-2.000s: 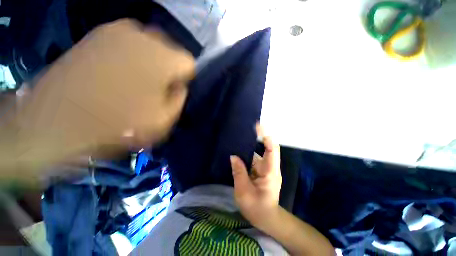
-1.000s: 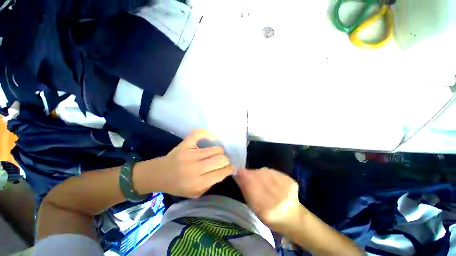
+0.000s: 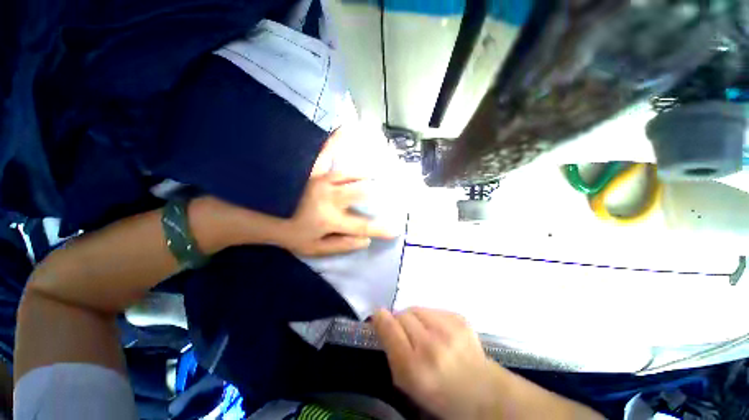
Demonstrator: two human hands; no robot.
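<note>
A white pocket cloth (image 3: pixel 361 275) lies at the left of the white machine bed, with navy garment panels (image 3: pixel 238 123) heaped on its left. My left hand (image 3: pixel 341 217) lies on the white cloth with its fingers spread a little, pressing it flat just below the needle area. My right hand (image 3: pixel 423 344) pinches the cloth's lower corner at the table's front edge. The sewing machine's head (image 3: pixel 427 66) stands above, and its foot area (image 3: pixel 406 148) is washed out by bright light. Whether the cloth is under the foot cannot be told.
Scissors with green and yellow loops (image 3: pixel 628 193) lie on the bed at right, behind a grey round knob (image 3: pixel 698 139). A dark guide line (image 3: pixel 567 264) crosses the bed. A grey measuring strip (image 3: pixel 526 354) runs along the front edge. A white stitched band (image 3: pixel 283 61) lies upper left.
The view has shifted so the machine head now shows. The cloth has gone from the front edge onto the bed. My left hand has opened flat on it; my right hand still pinches its corner.
</note>
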